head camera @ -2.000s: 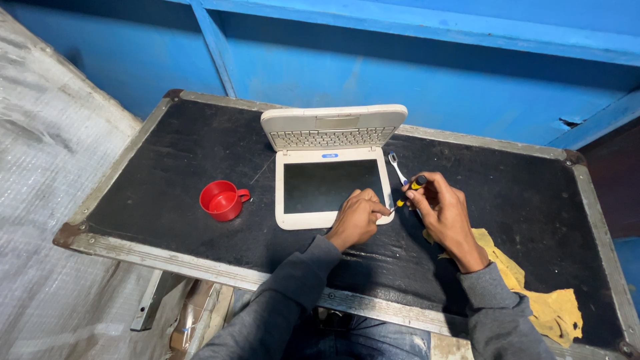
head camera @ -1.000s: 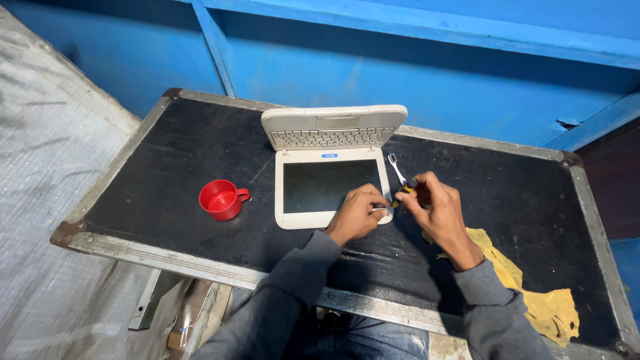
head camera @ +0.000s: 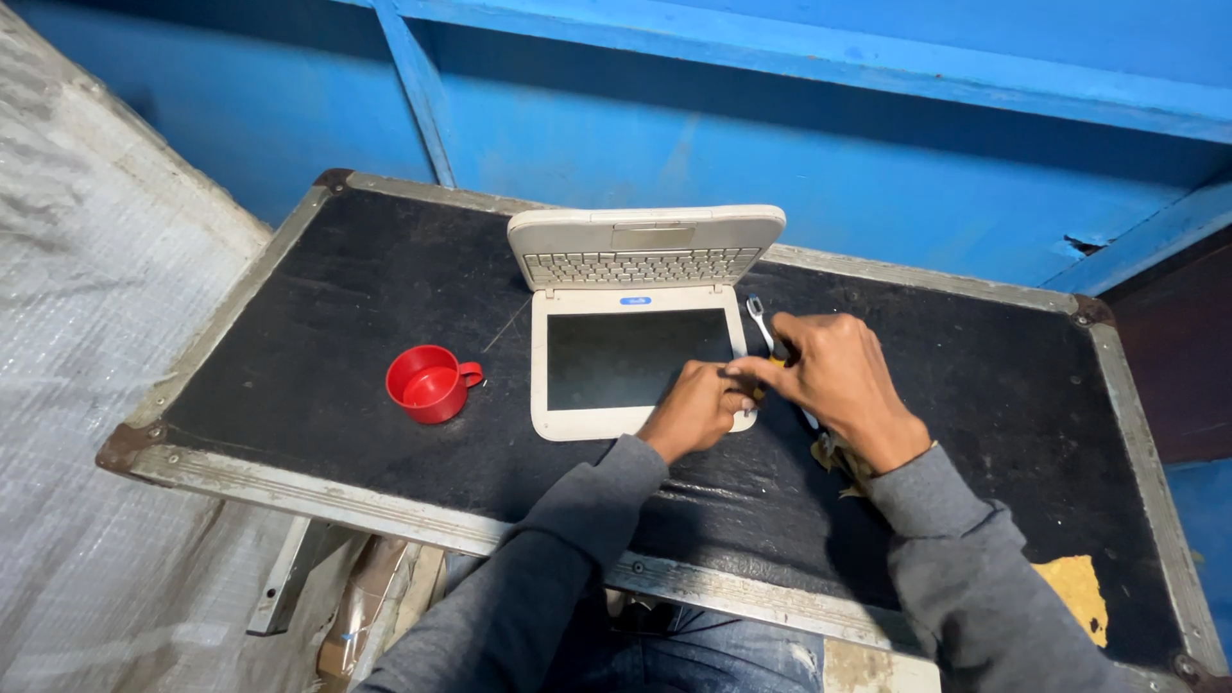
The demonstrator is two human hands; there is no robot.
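A small white laptop (head camera: 542,371) lies opened with its dark screen (head camera: 630,361) flat on the table and its keyboard half (head camera: 645,268) raised at the back. My left hand (head camera: 695,409) rests on the screen's lower right corner, its fingers pinched round something too small to make out. My right hand (head camera: 837,380) is just right of it, closed on a small yellow and black screwdriver (head camera: 778,356), whose tip is hidden by the fingers. A toothbrush (head camera: 758,313) lies beside the laptop's right edge, partly under my right hand.
A red plastic cup (head camera: 428,385) stands left of the laptop. The black table (head camera: 318,385) has a metal-edged rim. A yellow cloth (head camera: 1078,592) lies at the right, largely behind my right sleeve. A blue wall (head camera: 674,144) stands behind the table.
My right hand has moved left, up against my left hand, and turned so that its back faces up. Its forearm now covers more of the yellow cloth. My left hand has stayed at the screen corner.
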